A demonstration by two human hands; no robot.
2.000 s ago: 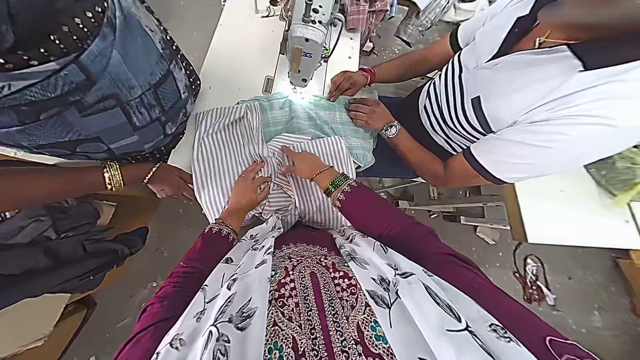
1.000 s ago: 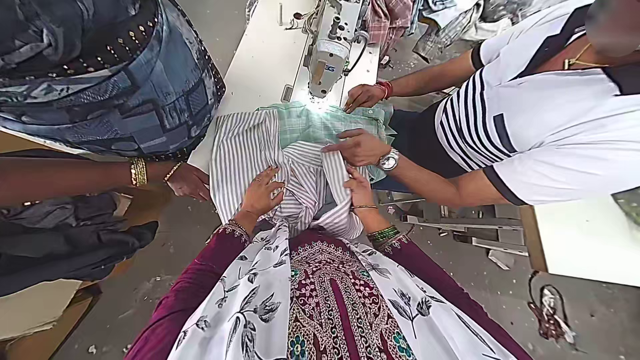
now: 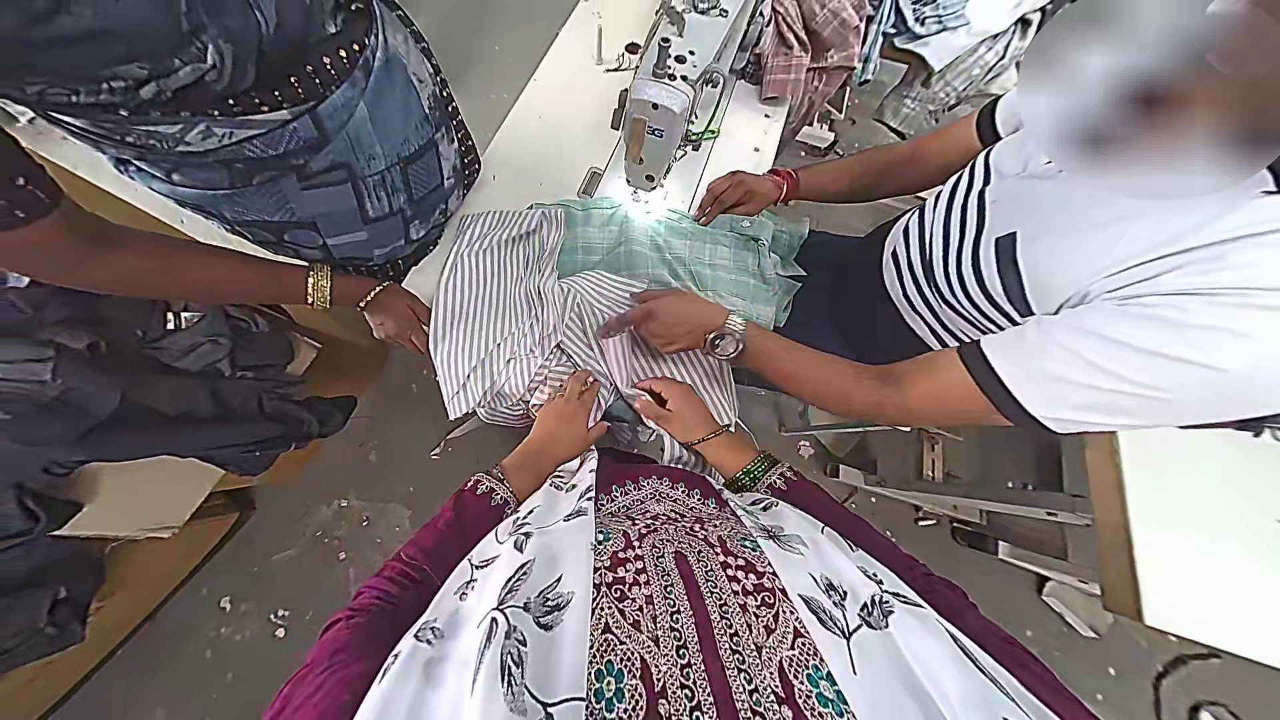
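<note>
A grey-and-white striped shirt (image 3: 500, 290) lies over the near end of the sewing table, partly on top of a green checked shirt (image 3: 650, 250). My left hand (image 3: 565, 420) grips the striped cloth at its near edge. To its right, my right hand (image 3: 690, 410) pinches a fold of the same cloth. Beyond the green shirt stands an industrial sewing machine (image 3: 660, 110) with its lamp lit over the needle area. A co-worker's hand with a wristwatch (image 3: 675, 320) points at or touches the striped cloth just beyond my hands. The cloth's underside is hidden.
The co-worker's other hand (image 3: 740, 195) rests on the green shirt near the needle. At the left, another person's hand with bangles (image 3: 400, 315) is beside the striped shirt. Dark garments (image 3: 200, 390) are heaped at the left; a white table (image 3: 1200, 540) stands at the right.
My right hand has drawn back from the middle of the striped cloth to its near edge. The co-worker's watch hand has moved from the green shirt onto or over the striped one.
</note>
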